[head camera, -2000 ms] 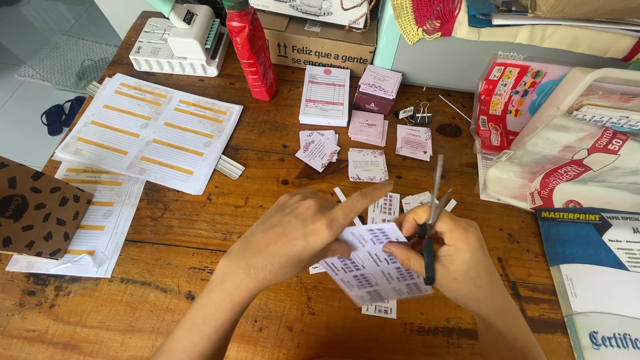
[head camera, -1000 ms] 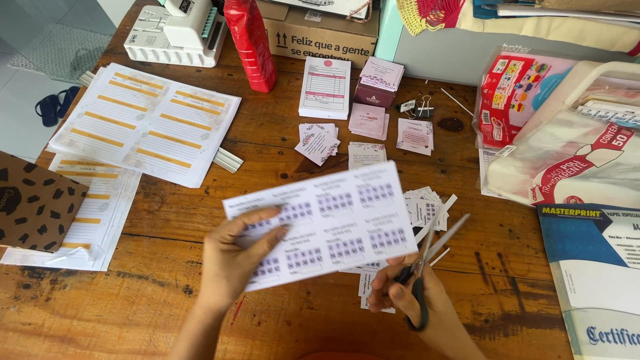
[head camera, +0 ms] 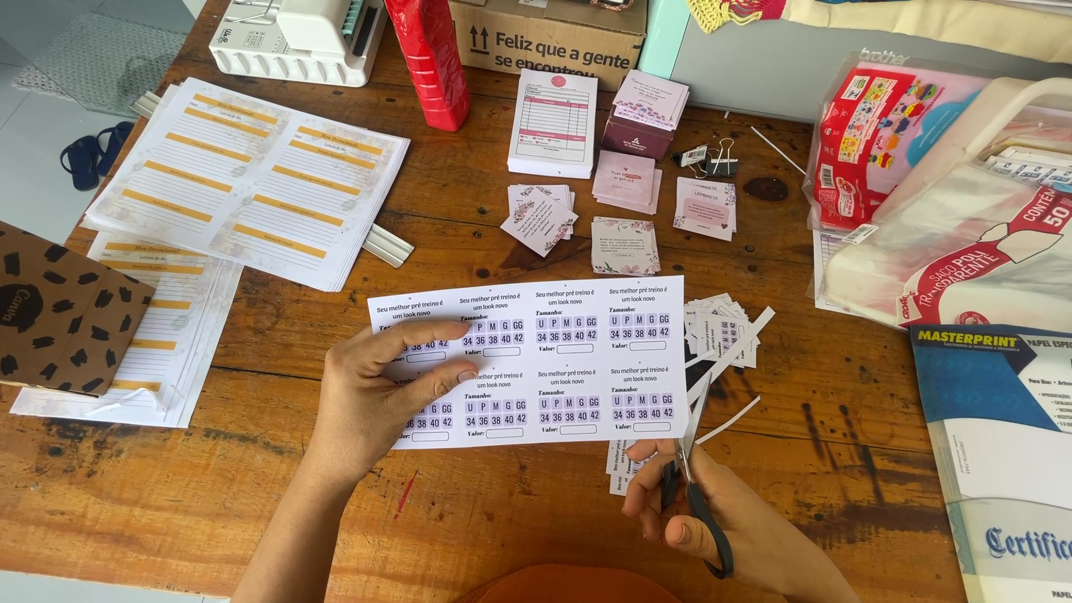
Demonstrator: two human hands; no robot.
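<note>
My left hand (head camera: 377, 394) pinches a white sheet of printed tags (head camera: 536, 360) near its left end, thumb in front. The sheet is held above the table, its two rows of tags facing me. My right hand (head camera: 695, 511) holds dark-handled scissors (head camera: 687, 461), fingers around the loops, with the blades pointing up at the sheet's lower right edge. Cut tags (head camera: 720, 331) lie in a loose pile to the right of the sheet, and more tags (head camera: 620, 465) show below its lower right corner. Narrow paper strips (head camera: 731, 419) rest beside them.
Small card stacks (head camera: 624, 245), a receipt-style pad (head camera: 551, 126), binder clips (head camera: 718, 161) and a red bottle (head camera: 429, 67) stand behind. Planner sheets (head camera: 251, 184) and a spotted box (head camera: 59, 310) lie left. Plastic bag packs (head camera: 963, 218) and a blue paper pack (head camera: 988, 402) lie right.
Two seconds ago the sheet was tilted low between both hands; it is now raised and spread toward the view. The right hand with the scissors has moved down from its earlier place.
</note>
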